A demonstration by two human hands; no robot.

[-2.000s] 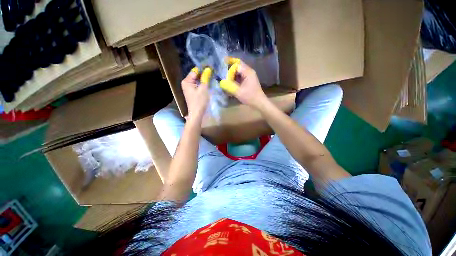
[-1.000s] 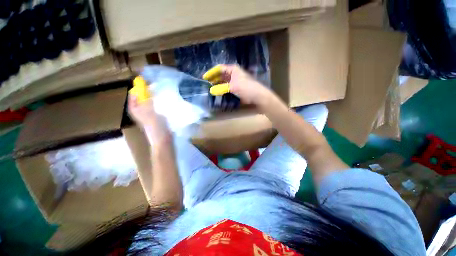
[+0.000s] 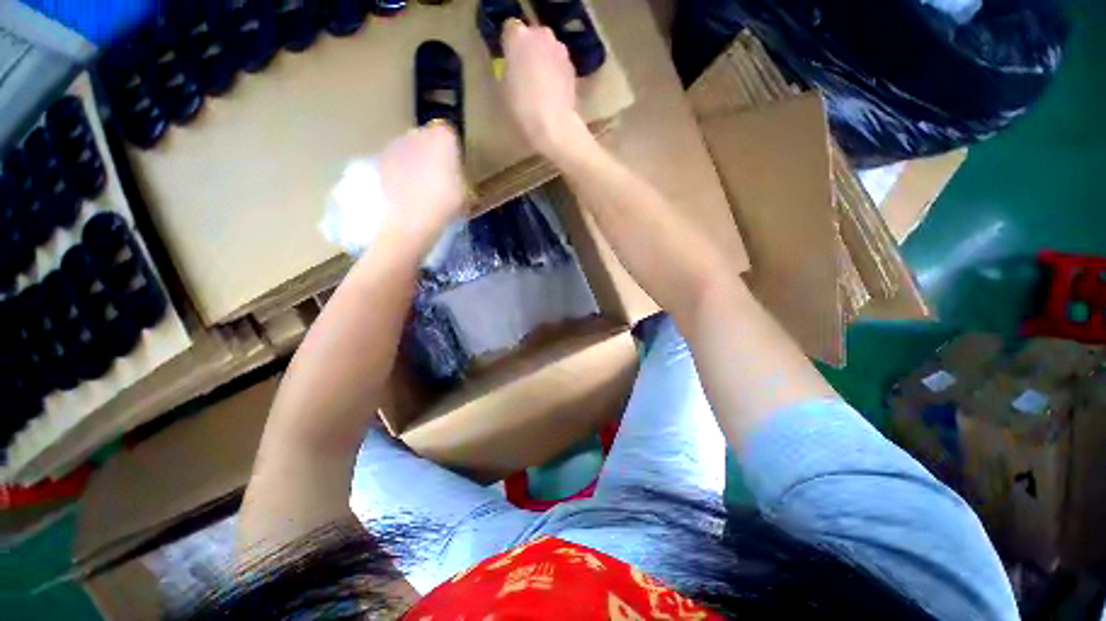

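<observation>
My left hand [image 3: 425, 180] is over the cardboard stack, closed on a bunch of crumpled whitish plastic bags [image 3: 357, 209]. A black sandal [image 3: 438, 80] lies on the cardboard with its near end at the left fingertips. My right hand [image 3: 537, 80] is farther forward, its fingers closed on the near end of another black sandal [image 3: 501, 17], partly hidden by the hand. One more black sandal [image 3: 573, 34] lies just right of it. Yellow finger cots show only in small parts on both hands.
The packing carton [image 3: 519, 394] stands between my knees with dark bagged goods [image 3: 503, 238] inside. Rows of black sandals [image 3: 91, 285] lie at left and along the back. A bag carton is at lower left, a black plastic sack [image 3: 873, 91] at upper right, closed cartons [image 3: 1013, 419] at right.
Both hands have moved forward from above the carton to the cardboard stack. The clear bag earlier stretched between them is no longer there. The right hand now grips a sandal; the view has shifted.
</observation>
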